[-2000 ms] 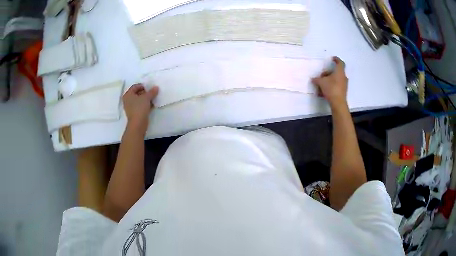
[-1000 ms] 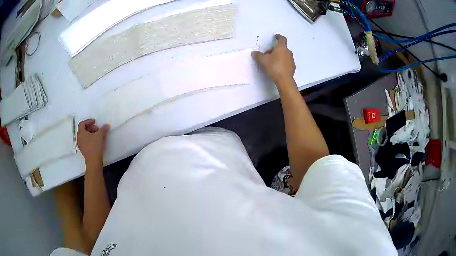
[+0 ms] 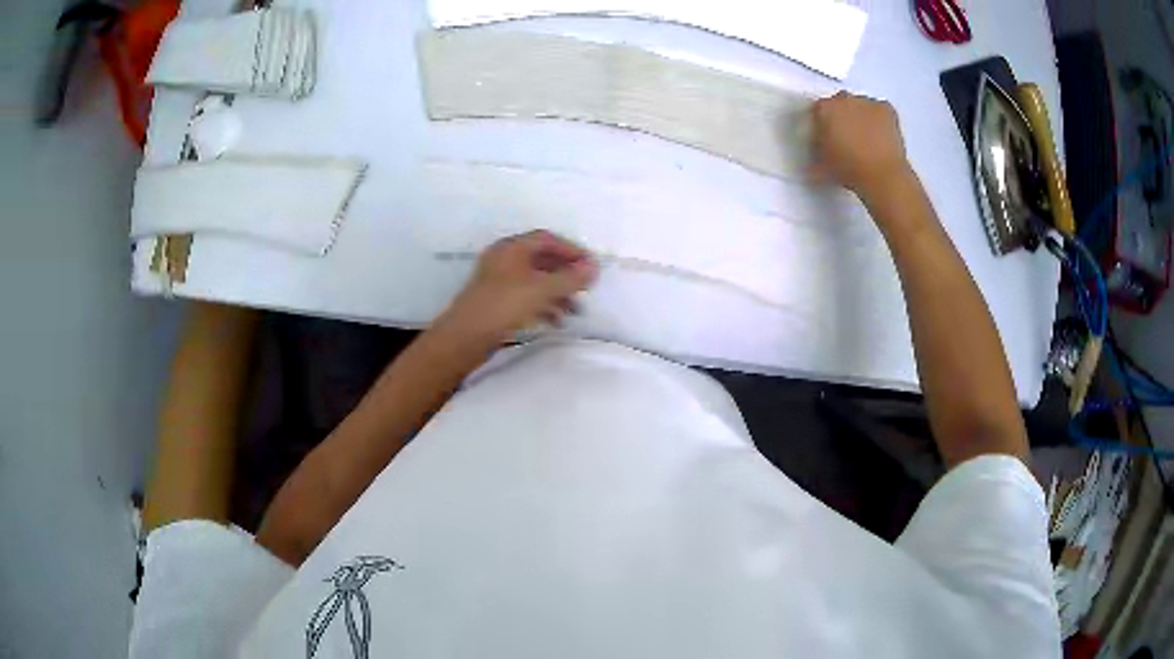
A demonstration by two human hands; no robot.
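Observation:
A curved white interlining band (image 3: pixel 670 225) lies near the table's front edge, with a thin beige edge showing along its near side. Beyond it lies a beige streaky fabric band stack (image 3: pixel 618 88). My right hand (image 3: pixel 859 139) is at the right end of the beige stack, its fingertips hidden; I cannot tell if it grips a piece. My left hand (image 3: pixel 531 281) is blurred over the near edge of the white band, fingers curled; a hold is not clear. A bright white interlining stack (image 3: pixel 682 18) lies farthest away.
A steam iron (image 3: pixel 1007 167) lies on a dark rest (image 3: pixel 959 88) at the right, its blue hose (image 3: pixel 1094 303) trailing down. Red handles (image 3: pixel 942 18) lie at the far right. Fused bands (image 3: pixel 245 204), a folded stack (image 3: pixel 238 52) and a white round piece (image 3: pixel 214 129) are at the left.
The view has swung. My left hand has moved from the band's left end toward its middle near edge. My right hand has moved from the white band to the beige stack's right end.

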